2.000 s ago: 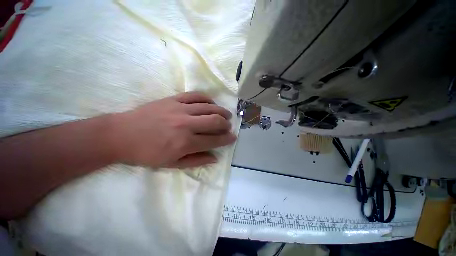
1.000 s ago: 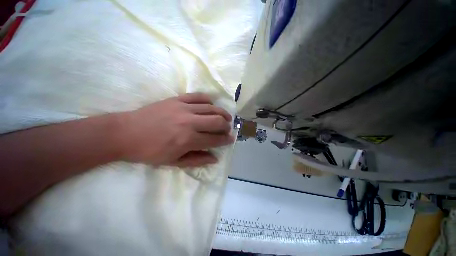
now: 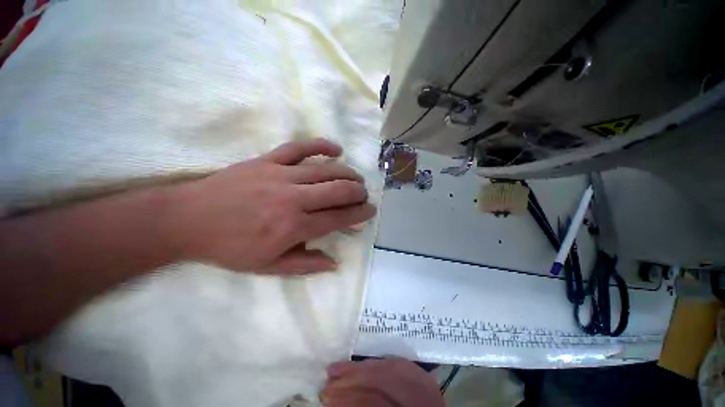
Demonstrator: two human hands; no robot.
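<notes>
A large cream cloth (image 3: pixel 119 135) covers the left half of the view, its straight right edge running down beside the presser foot (image 3: pixel 389 163). My left hand (image 3: pixel 298 211) lies palm down on the cloth, fingers a little apart, fingertips near that edge and just below the foot. My right hand (image 3: pixel 385 383) is at the bottom, partly cut off by the picture's edge, its fingers closed on the cloth's edge at the table front. The sewing machine head (image 3: pixel 509 71) stands right of the cloth. The needle tip cannot be made out.
Black-handled scissors (image 3: pixel 608 294), a white pen (image 3: pixel 574 230) and dark slim tools (image 3: pixel 544 215) lie right of the foot. A ruler strip (image 3: pixel 477 330) runs along the front edge. A brown box piece (image 3: pixel 690 338) is at lower right, a red rim (image 3: pixel 24 33) at upper left.
My right hand has come into view at the bottom, at the cloth's edge. The cloth has shifted, its folds moving up and right. My left hand has stayed at nearly the same spot.
</notes>
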